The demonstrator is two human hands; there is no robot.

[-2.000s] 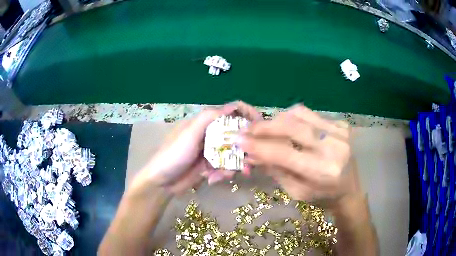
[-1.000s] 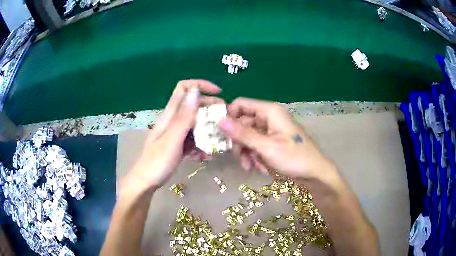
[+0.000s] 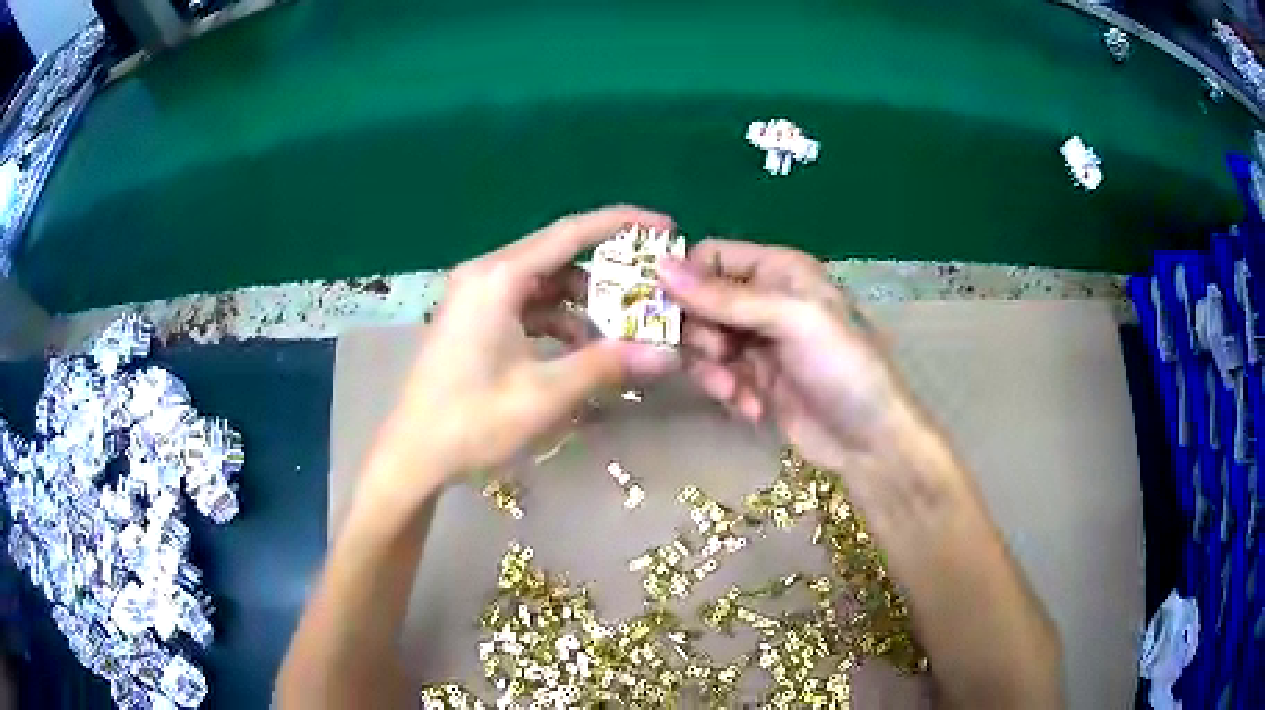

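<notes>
A white socket housing (image 3: pixel 627 289) with gold showing in its slots is held up over the far edge of the work board (image 3: pixel 1027 416). My left hand (image 3: pixel 486 354) grips it between thumb below and fingers above. My right hand (image 3: pixel 791 340) has its thumb and fingers on the housing's right side; whether a contact is under them is hidden. A heap of brass contacts (image 3: pixel 597 645) lies on the board below my hands. A thin brass strip (image 3: pixel 558 447) lies near my left hand.
A pile of white housings (image 3: pixel 118 527) lies on the dark surface at left. The green belt (image 3: pixel 458 153) carries spaced white pieces (image 3: pixel 784 144). A pale, worn rail (image 3: pixel 957 282) runs along it. A blue rack (image 3: pixel 1207 402) with pale pieces stands at the right edge.
The housing has been turned and raised towards the belt, and gold now shows in its face. My left hand's fingers have closed around it. The belt pieces have shifted right in view.
</notes>
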